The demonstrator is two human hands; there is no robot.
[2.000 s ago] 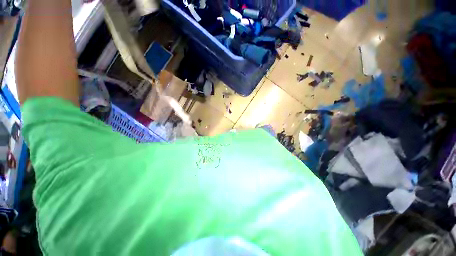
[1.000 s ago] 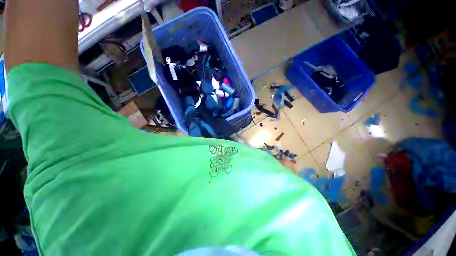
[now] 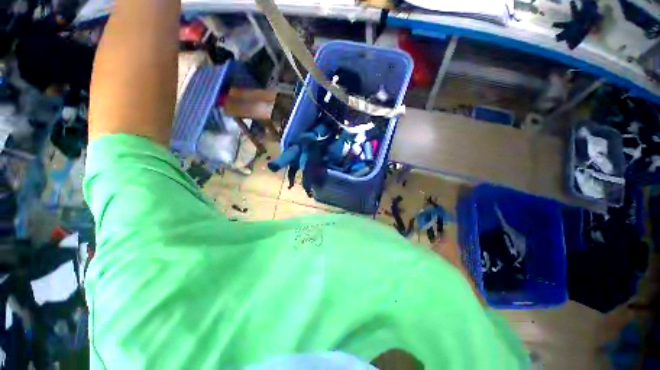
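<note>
A long cream tape strip (image 3: 297, 50) hangs down from the top edge of the picture, over a blue bin (image 3: 400, 108), and curves to the right at its lower end. What holds its upper end is out of the picture. My left forearm runs up along the left side and leaves at the top edge, so my left hand is cut off. My right hand is not in view; a bit of skin shows beside my green shirt at the right.
A white table with a blue edge (image 3: 550, 54) crosses the top, with dark pieces on it. A darker blue basket (image 3: 525, 302) and a grey basket (image 3: 617, 148) stand right. A slatted basket (image 3: 199, 108) stands left. Scraps lie on the tiled floor.
The view has swung, so the bins sit further right and lower and the table shows across the top. More of the tape strip shows, hanging over the bin.
</note>
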